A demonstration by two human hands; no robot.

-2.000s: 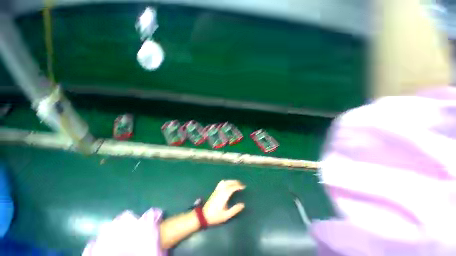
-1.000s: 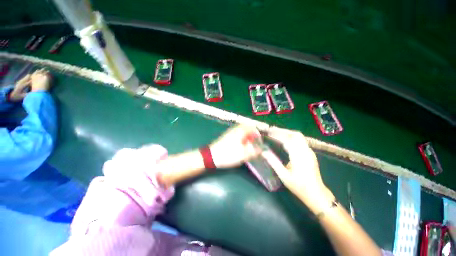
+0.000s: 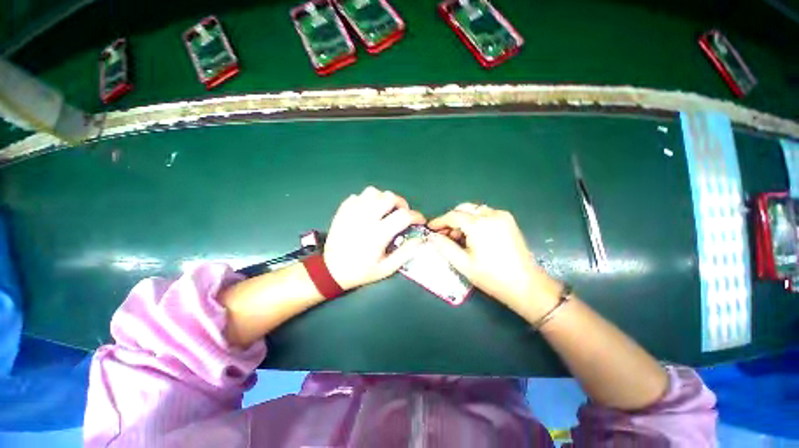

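A red-rimmed phone unit [image 3: 438, 276] is between my hands over the green mat, tilted, its pale flat part towards me. My left hand [image 3: 368, 236], with a dark red wrist strap [image 3: 323, 276], grips the unit's upper left side. My right hand [image 3: 491, 249], with a thin bracelet, has its fingertips pinched together at the unit's upper end, where a dark circuit area shows. Whether a small part is between the fingertips is hidden.
Tweezers [image 3: 590, 219] lie on the mat to the right. Beyond them are a pale blue strip [image 3: 720, 236] and red-rimmed units [image 3: 775, 236]. Several phone units [image 3: 483, 33] lie on the green belt behind the worn pale edge [image 3: 420, 98]. A strap cord [image 3: 279, 260] lies by my left wrist.
Since a second ago, the view has turned down towards the mat. The blurred unit is now clearer between my hands, nearer the lower middle. Two seconds ago my left hand was empty.
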